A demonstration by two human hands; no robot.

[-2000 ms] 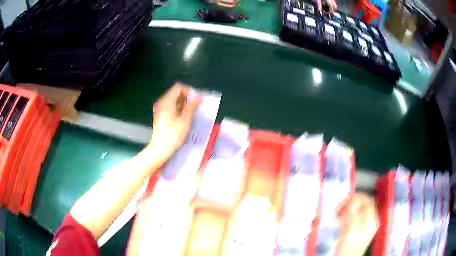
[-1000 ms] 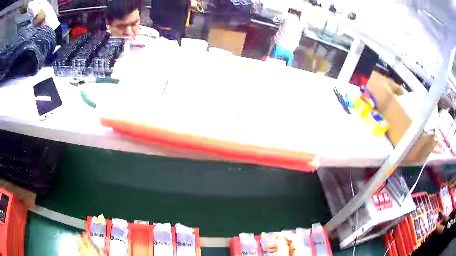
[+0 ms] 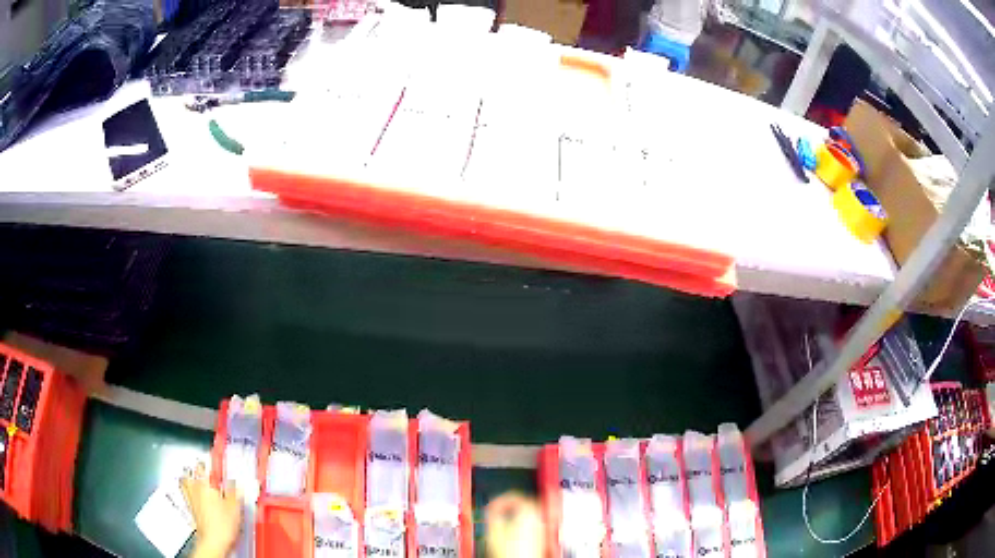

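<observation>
An orange-red phone tray (image 3: 336,452) lies at the bottom centre-left. Greyish-white bagged phones (image 3: 436,474) fill several pockets; an upper middle pocket and a lower one to its left hold none. A second tray (image 3: 553,496) to the right has a row of bagged phones (image 3: 622,490). My left hand (image 3: 214,512) is at the first tray's left edge, beside white loose sleeves (image 3: 166,520); whether it holds anything is unclear. My right hand (image 3: 515,525) is blurred and cut off between the trays; its grip cannot be told.
Stacked orange-red trays stand at the far left (image 3: 68,463) and far right (image 3: 897,496). A white shelf (image 3: 807,267) opposite bears white items over orange-red trays, a dark phone (image 3: 135,142), tape rolls (image 3: 860,210) and a carton (image 3: 914,207). A slanted metal post (image 3: 873,316) stands at the right.
The view has swung up to the shelf, then slightly back down. My left hand has let go of the sleeved piece it held at the upper-left pocket. My right hand is now between the trays.
</observation>
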